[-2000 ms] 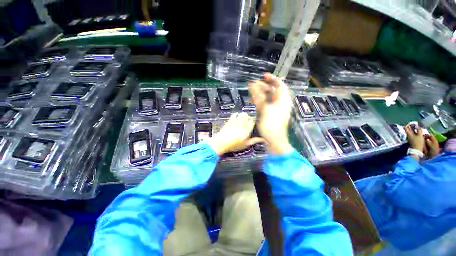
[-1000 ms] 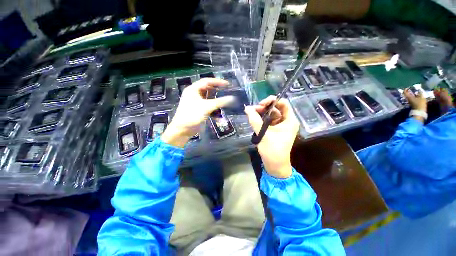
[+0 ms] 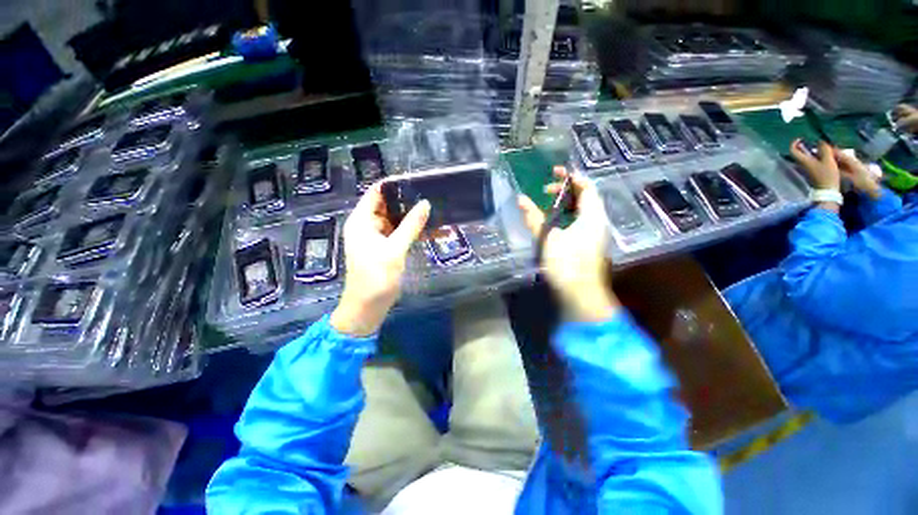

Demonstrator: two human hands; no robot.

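My left hand (image 3: 377,246) grips a black phone housing (image 3: 448,196) by its left end, thumb on its front, above the clear work tray (image 3: 287,223). The housing lies sideways with its dark glossy face showing. My right hand (image 3: 579,236) is to the right of it, apart from it and blurred. It holds dark tweezers (image 3: 562,201); their tips are too blurred to make out. The work tray has two rows of pockets with black phone housings (image 3: 317,247) in several of them. Part of the tray is hidden by my left hand and the held housing.
Tall stacked filled trays (image 3: 131,241) stand at the left. A neighbouring tray (image 3: 644,236), partly filled, is at the right. A metal post (image 3: 534,75) rises behind. An open brown carton (image 3: 705,352) is below at the right, beside another person's blue sleeve (image 3: 805,292).
The housing in my left hand now shows its dark face, lying level and sharper than before. My right hand has moved slightly right, and the tweezers no longer point clearly up and away.
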